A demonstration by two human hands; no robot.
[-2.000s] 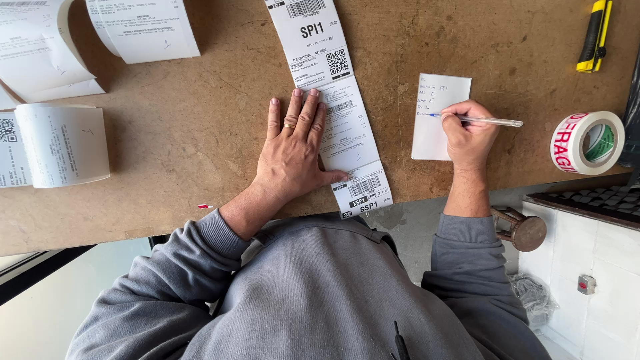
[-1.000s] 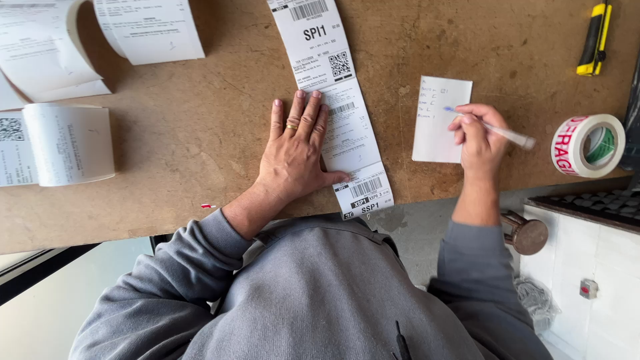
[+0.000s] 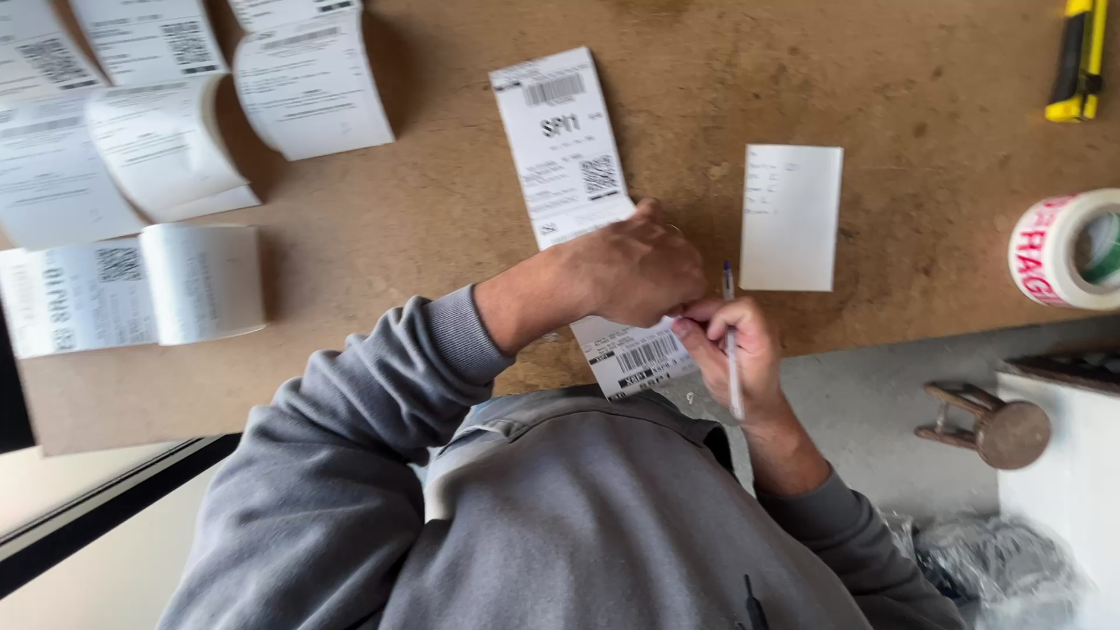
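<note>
A strip of printed paper shipping labels (image 3: 564,131) runs from the middle of the wooden table to its front edge. My left hand (image 3: 626,262) lies across the strip, fingers bent, covering its middle; its fingertips are hidden. Close against it, my right hand (image 3: 735,350) pinches the strip's right edge between thumb and finger. That hand also holds a ballpoint pen (image 3: 732,350), upright in view, its blue end away from my body. Just beyond the pen lies a small white paper (image 3: 792,227) with handwriting on it.
Several curled label strips (image 3: 315,87) cover the table's left side. At the right are a yellow-and-black utility knife (image 3: 1078,61) and a roll of printed packing tape (image 3: 1046,254). Below the table's edge stand a wooden stool (image 3: 1011,435) and clear plastic wrap (image 3: 997,560).
My right hand has left the white paper and come to the label strip, still with the pen. My left hand, flat on the strip before, is now bent over it. The view has shifted.
</note>
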